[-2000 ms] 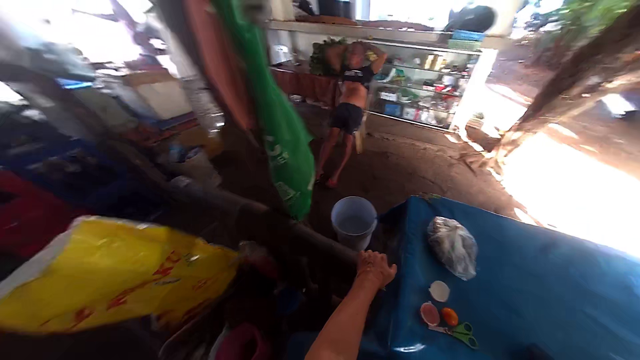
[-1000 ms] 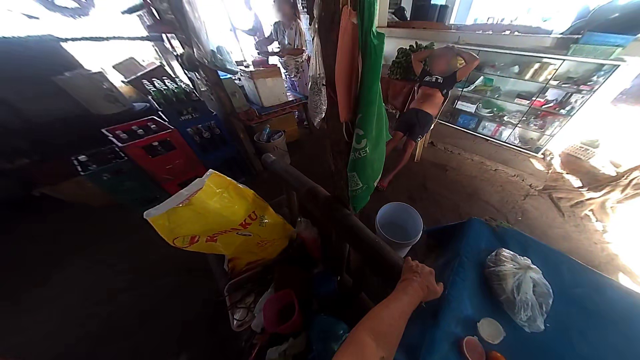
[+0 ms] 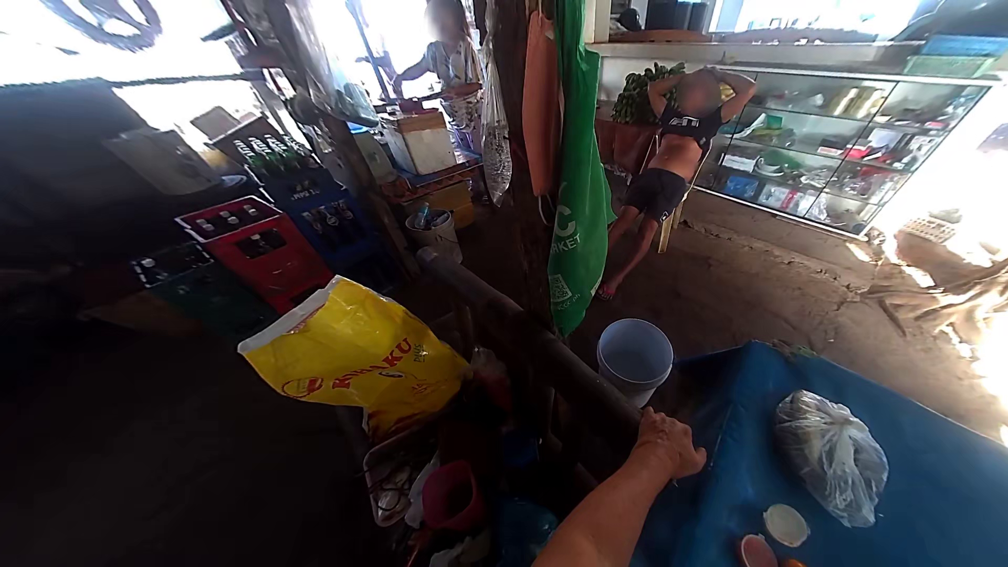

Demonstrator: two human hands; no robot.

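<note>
My left hand [image 3: 669,445] grips the near end of a dark wooden rail [image 3: 535,339], its thumb on the right side, with the forearm coming up from the bottom edge. My right hand is out of view. Just beyond the left hand stands a white plastic bucket [image 3: 635,354]. To its right lies a blue table cover [image 3: 728,441], bearing a tied clear plastic bag [image 3: 833,457] with unclear contents, a pale round lid [image 3: 786,525] and a reddish round piece [image 3: 757,551]. Left of the rail is a yellow printed sack [image 3: 370,354].
A green cloth bag [image 3: 581,181] hangs on a wooden post [image 3: 520,142]. A person [image 3: 677,150] leans back on a chair by a glass display case [image 3: 835,142]; another person [image 3: 457,71] stands farther back. Bottle crates [image 3: 256,252] are at left. A pink container [image 3: 451,494] sits below.
The view has swung left, bringing in the bottle crates and the far person. My left hand has stayed on the rail. The scissors seen on the blue cover earlier are out of view.
</note>
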